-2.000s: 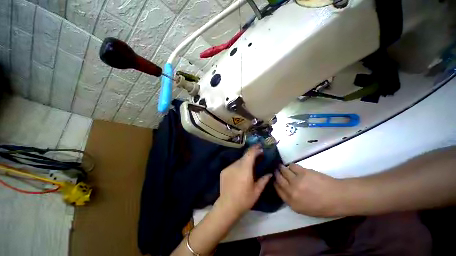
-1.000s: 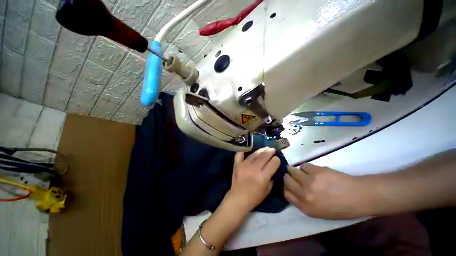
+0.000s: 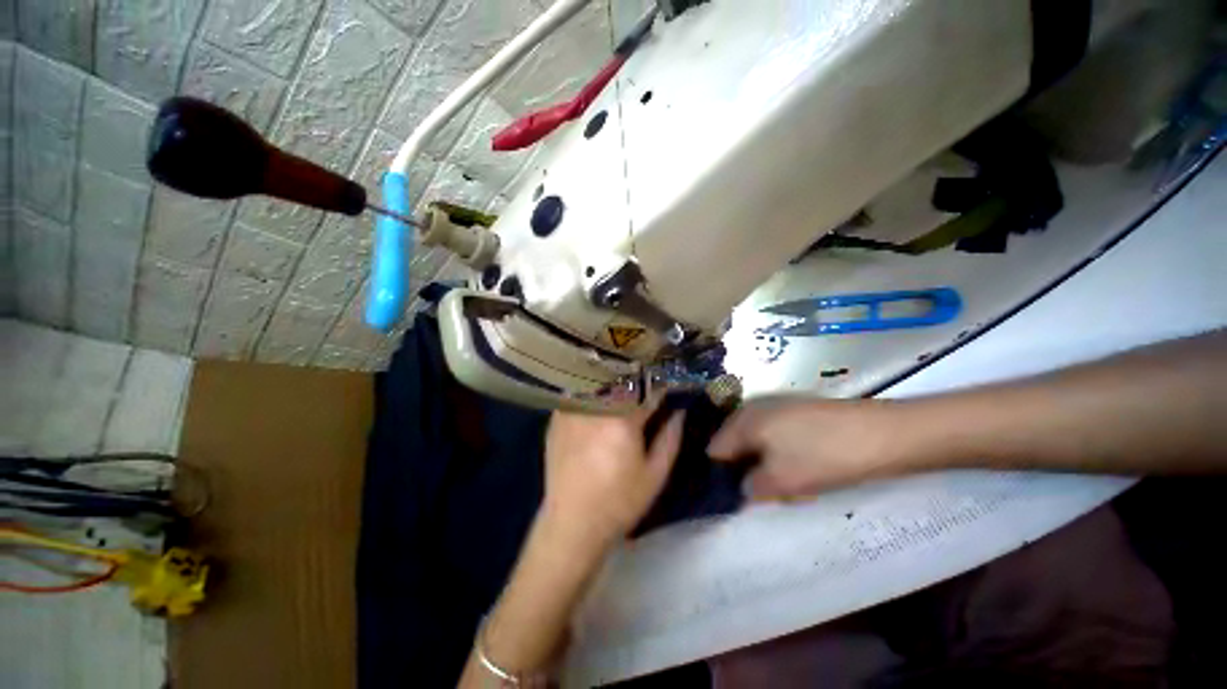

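Note:
The dark navy garment (image 3: 464,471) lies under the sewing machine's head and spreads to the left of it. My left hand (image 3: 602,468), with a bracelet at the wrist, grips the cloth just in front of the presser foot (image 3: 684,366). My right hand (image 3: 807,447) pinches the cloth's edge on the right; its fingertips are slightly blurred. Dark cloth shows between the two hands. The small brassy ribbed block (image 3: 725,389) sits beside the foot, just above my right fingertips. The needle tip cannot be made out.
The cream-white machine (image 3: 807,148) arches over the bed. Blue thread snips (image 3: 888,310) lie right of the foot, with dark offcuts (image 3: 996,202) beyond. A screwdriver (image 3: 256,159) and a blue-sleeved lamp (image 3: 388,263) stick out at the head end. Brown cardboard (image 3: 269,525) is on the left.
My right hand has moved up and left, closer to the foot. My left hand has shifted left and slightly down. The cloth between them is gathered nearer the foot, and more ruler-marked table shows.

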